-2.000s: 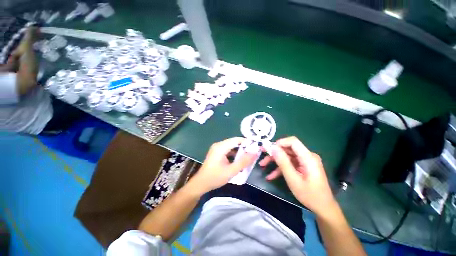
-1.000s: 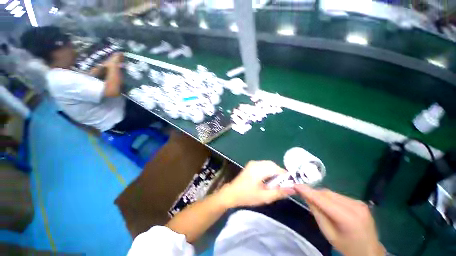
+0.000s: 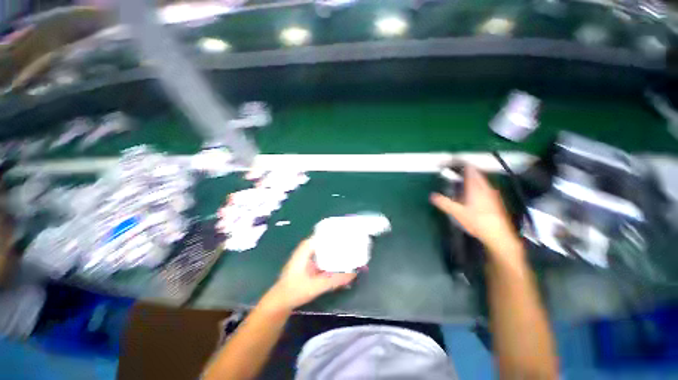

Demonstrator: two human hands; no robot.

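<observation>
The picture is blurred. My left hand (image 3: 308,276) holds a white fan or dryer body (image 3: 343,245) above the bench near its front edge; a white part sticks out at its upper right. My right hand (image 3: 476,204) is at the upper end of the black electric screwdriver (image 3: 455,245), which lies on the bench. The thumb points left across it. Blur hides whether the fingers are closed on it.
White and pinkish small parts (image 3: 256,208) lie left of centre beside a dark parts tray (image 3: 189,260). White housings (image 3: 134,215) with a blue strip lie far left. A black and silver box (image 3: 595,178) stands right. A white housing (image 3: 516,116) lies beyond the white strip.
The view has turned right. My right hand has left the white body and moved right to the screwdriver. My left hand still holds the body, now turned differently.
</observation>
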